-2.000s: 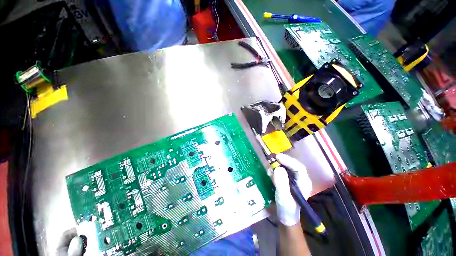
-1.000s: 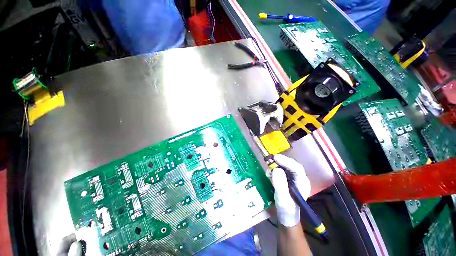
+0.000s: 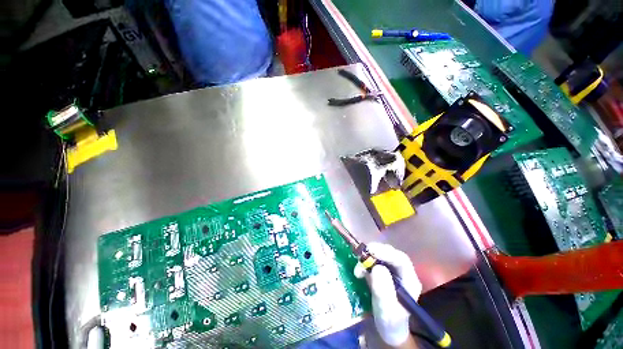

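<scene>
A large green printed circuit board lies solder side up on the bare metal plate. My right hand, in a white glove, holds the soldering iron like a pen. The iron's metal tip is over the board's right part; I cannot tell if it touches. My left hand, also gloved, is at the board's lower left corner, mostly cut off by the bottom edge; its fingers and any solder wire in it cannot be made out. The iron stand and yellow sponge are right of the board.
A black fan in a yellow frame stands beside the stand. Side cutters lie at the plate's far right. A solder reel is far left. The green conveyor carries several boards. A red-orange duct crosses at right. People in blue are beyond.
The soldering iron has left the stand and sponge area; its tip is now over the board's right side. The whole view has shifted slightly, and less of my left hand shows.
</scene>
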